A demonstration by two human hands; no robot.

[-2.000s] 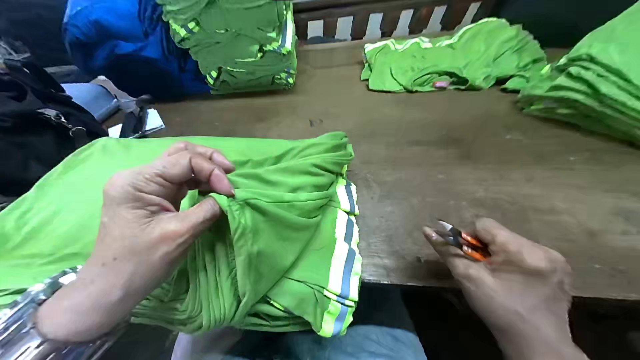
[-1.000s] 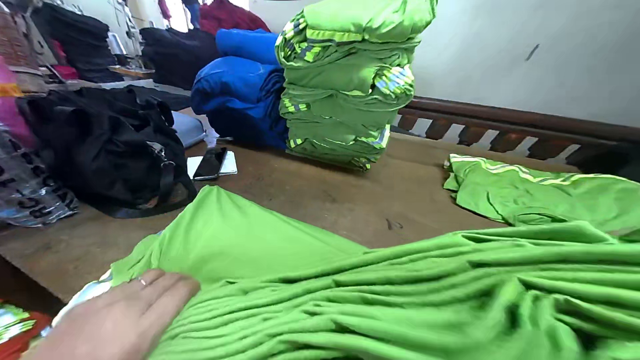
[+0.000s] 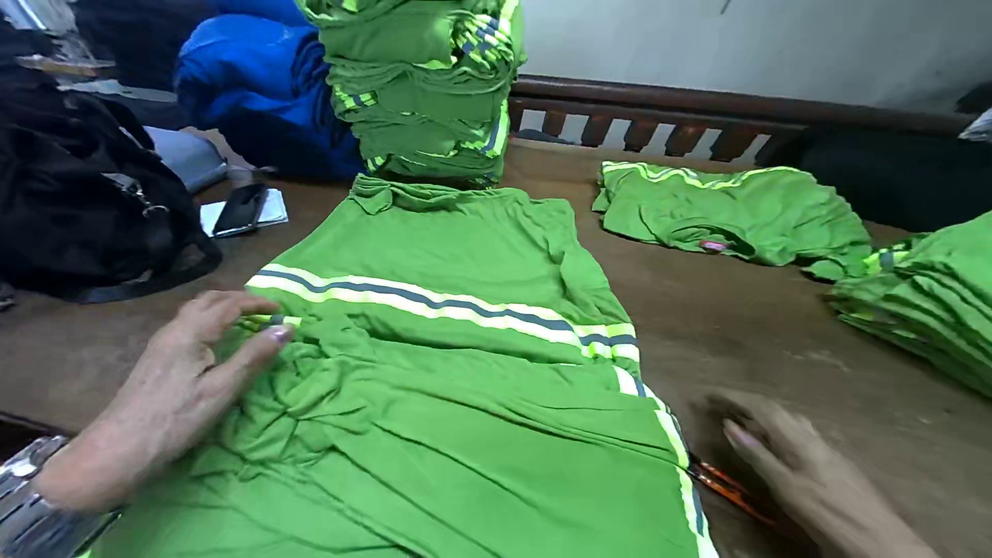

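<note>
Green shirts with striped trim lie before me: one spread garment [image 3: 457, 248] with a band across it, and a layered pile [image 3: 480, 457] nearer, partly over it. My left hand [image 3: 167, 387], a metal watch at its wrist, rests at the left edge of the pile, thumb and fingers apart; no clear grip shows. At the right, my right hand [image 3: 798, 457] is blurred, its fingers curled over the table beside the pile's striped edge. An orange-handled tool [image 3: 732, 488], probably thread snips, lies under or in that hand; which of the two I cannot tell.
Behind stand a tall stack of folded green shirts [image 3: 422, 93] and a blue cloth bundle [image 3: 260, 77]. A black bag [image 3: 85, 186] and a phone [image 3: 241, 209] on papers are at the left. More green garments [image 3: 728, 209] and a green pile [image 3: 930, 302] lie on the brown table [image 3: 775, 341] at the right.
The green cloth has been rearranged: one garment now lies spread toward the tall stack, its striped band showing. My right hand, out of sight a second ago, is back at the right. The view has swung.
</note>
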